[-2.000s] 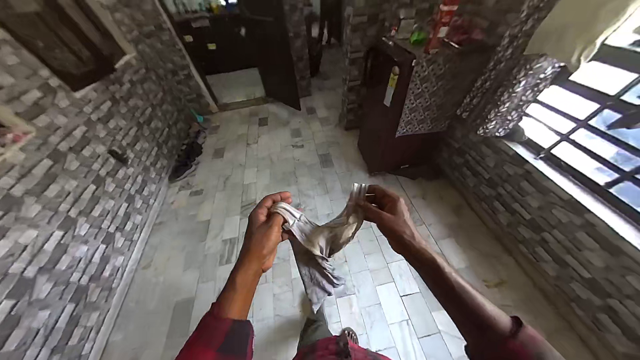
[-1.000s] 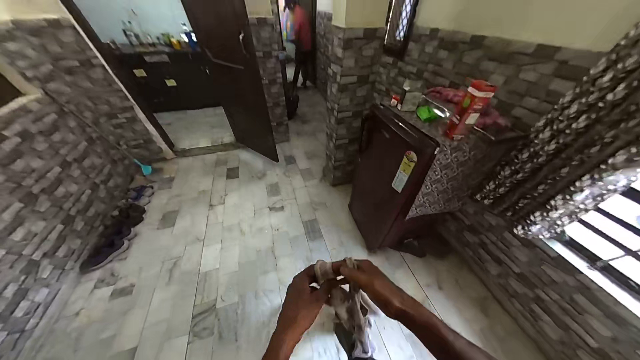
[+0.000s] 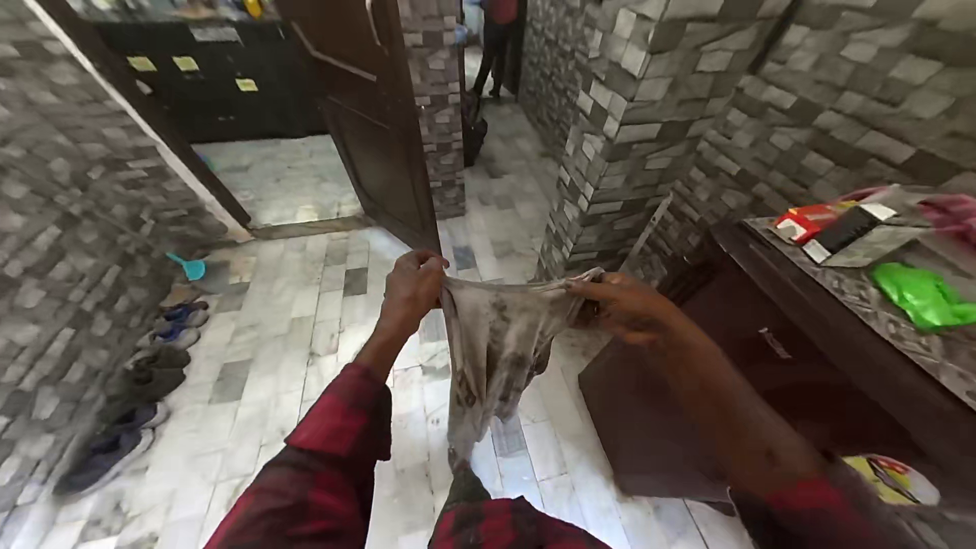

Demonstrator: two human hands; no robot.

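A stained greyish cloth (image 3: 499, 343) hangs between my two hands, its top edge stretched nearly level and its lower part tapering down in folds. My left hand (image 3: 414, 286) grips the top left corner with fingers closed. At the other corner, my right hand (image 3: 621, 305) pinches the bunched edge between thumb and fingers. The cloth's lower tip hangs over my lap, above the tiled floor.
To the right stands a dark red refrigerator (image 3: 686, 412) with boxes and a green plastic bag (image 3: 919, 293) on top. Shoes (image 3: 152, 374) line the left wall near a turquoise scoop (image 3: 188, 265). Ahead are an open brown door (image 3: 381, 130) and a person (image 3: 496, 46) in the passage.
My hands have moved apart from being close together a second ago, and the cloth is now spread between them. The view has shifted nearer the refrigerator.
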